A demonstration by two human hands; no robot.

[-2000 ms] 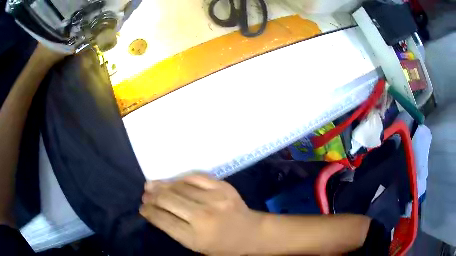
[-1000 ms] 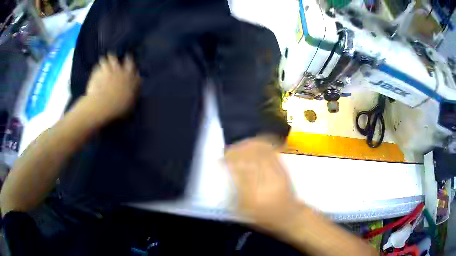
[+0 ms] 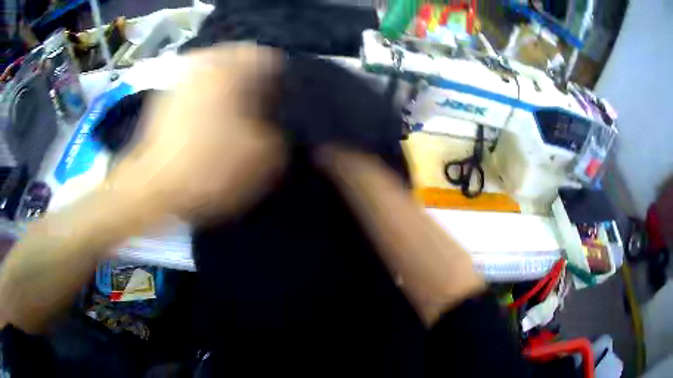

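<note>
A large black cloth (image 3: 332, 96) is raised close in front of me and hangs down past the table's front edge, over the middle of the picture. My left hand (image 3: 221, 125) is large and strongly blurred at the cloth's left side; its fingers cannot be made out. My right forearm reaches up to the cloth; the right hand is hidden behind or in the dark cloth. The white sewing machine (image 3: 472, 107) with JACK lettering stands behind at the right. The cloth covers its needle area.
Black shears (image 3: 467, 173) lie on the machine bed above the orange strip (image 3: 472, 199). An accessory tray (image 3: 590, 240) is at the table's right end. A red basket (image 3: 564, 348) is below at right. A blue label (image 3: 81, 144) is on the table at left.
The cloth has gone from lying under the machine, to spread on the table, to raised close before me. Both arms have lifted. The view has tilted up, showing more of the machine.
</note>
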